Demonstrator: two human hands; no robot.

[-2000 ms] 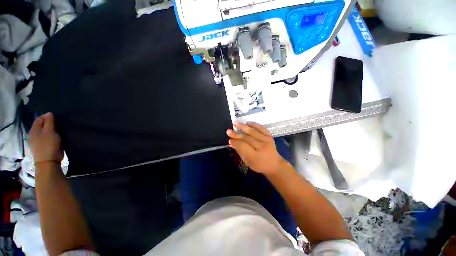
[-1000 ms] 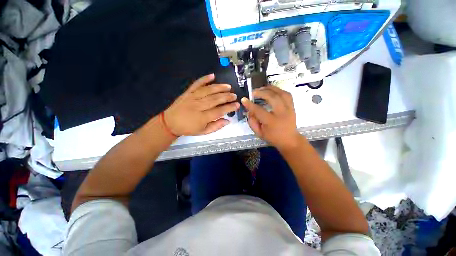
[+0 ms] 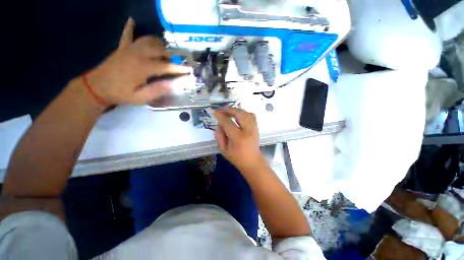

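The white overlock machine (image 3: 224, 35) with a blue stripe and "JACK" lettering stands at the top centre. A black fabric panel (image 3: 46, 51) lies on the table at its left, its front edge near the needle area (image 3: 211, 76). My left hand (image 3: 135, 71) is blurred, over the panel's edge just left of the needle area, fingers spread. My right hand (image 3: 236, 132) is at the cloth plate in front of the needle area, its fingertips bent together at the fabric edge. Whether they hold anything cannot be made out.
A smartphone (image 3: 314, 104) lies on the white table (image 3: 127, 137) right of the machine. A ruled grey strip runs along the table's front edge. White panels (image 3: 381, 127) hang at the right. Another person's arms (image 3: 417, 208) show at the lower right, near white cloth.
The view has shifted right. My left hand has moved from in front of the needle to its left, with the black panel's edge beside the needle area. My right hand remains near the cloth plate.
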